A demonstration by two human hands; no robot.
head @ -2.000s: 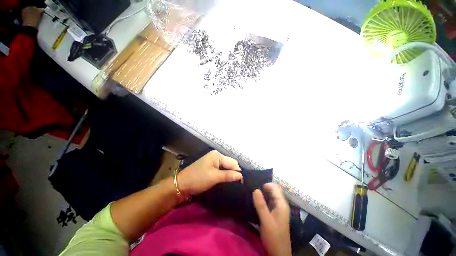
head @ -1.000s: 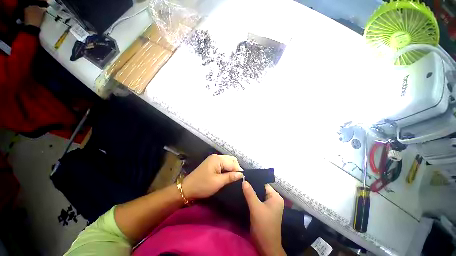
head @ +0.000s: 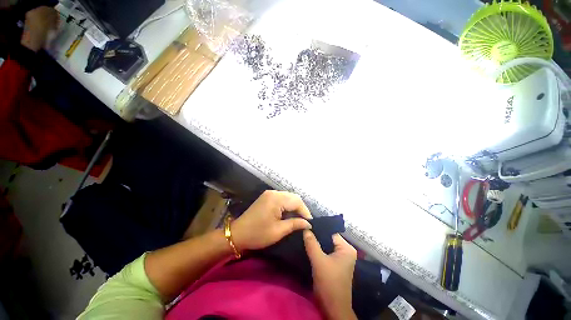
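Note:
A dark garment piece point(head: 327, 226) lies over the pink-clothed lap, its end against the ruler-marked table edge. My left hand point(head: 268, 220), with a gold bracelet at the wrist, pinches the cloth from the left. My right hand point(head: 330, 265) grips it from the right, thumb close to my left fingertips. Anything tiny between the fingertips is hidden. A loose heap of small metal fasteners point(head: 291, 81) lies on the white table point(head: 375, 125).
A screwdriver point(head: 451, 262), red scissors point(head: 479, 212) and yellow snips point(head: 517, 212) lie by the white sewing machine point(head: 532, 112). A green fan point(head: 506, 40) stands behind. A tan flat piece point(head: 181, 75) and clear plastic point(head: 216, 22) lie left. Another person's red sleeve point(head: 15, 94) shows far left.
My right hand has come in from the right and closed on the cloth beside my left fingertips. The cloth's end has shifted slightly. The other person's hand at far left has moved.

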